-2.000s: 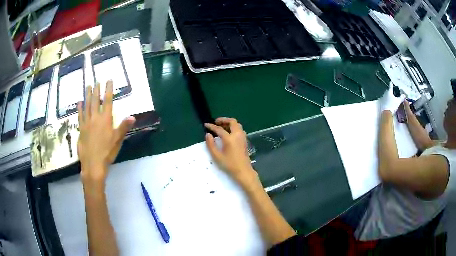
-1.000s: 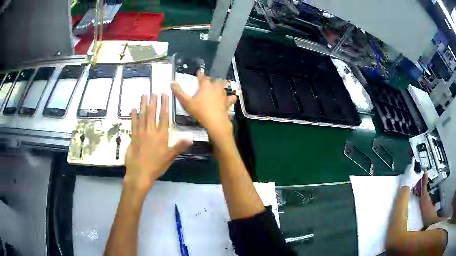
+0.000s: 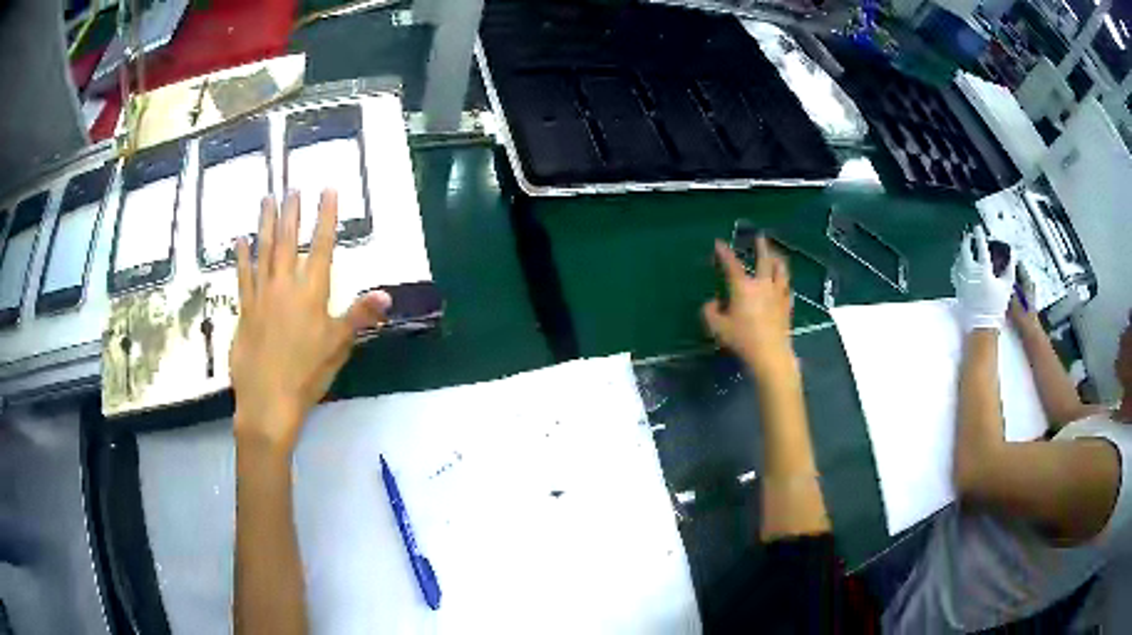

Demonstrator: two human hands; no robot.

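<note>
My left hand point(image 3: 292, 329) lies spread over the white end plate point(image 3: 400, 230), its fingertips over the near ends of two phone frames point(image 3: 329, 174) point(image 3: 236, 189). More frames lie in a row to the left. My right hand point(image 3: 755, 304) is over the green mat, fingers apart, fingertips at the left end of another phone frame point(image 3: 809, 273). The thumb is clear of that frame. The fingers hide part of its end. A second frame point(image 3: 869, 248) lies to its right. A blue pen point(image 3: 410, 531) lies on the white paper point(image 3: 534, 546).
A large black blister tray point(image 3: 646, 112) is behind the mat, with another tray point(image 3: 943, 130) farther right. A metal post point(image 3: 452, 68) stands at the back. A stained cover plate point(image 3: 168, 350) lies by my left hand. A neighbour's white-gloved hand point(image 3: 984, 288) is at right.
My right hand has moved from the plate out to the right, over the mat. The rightmost frame it was over on the plate is gone from there. My left hand stays on the plate.
</note>
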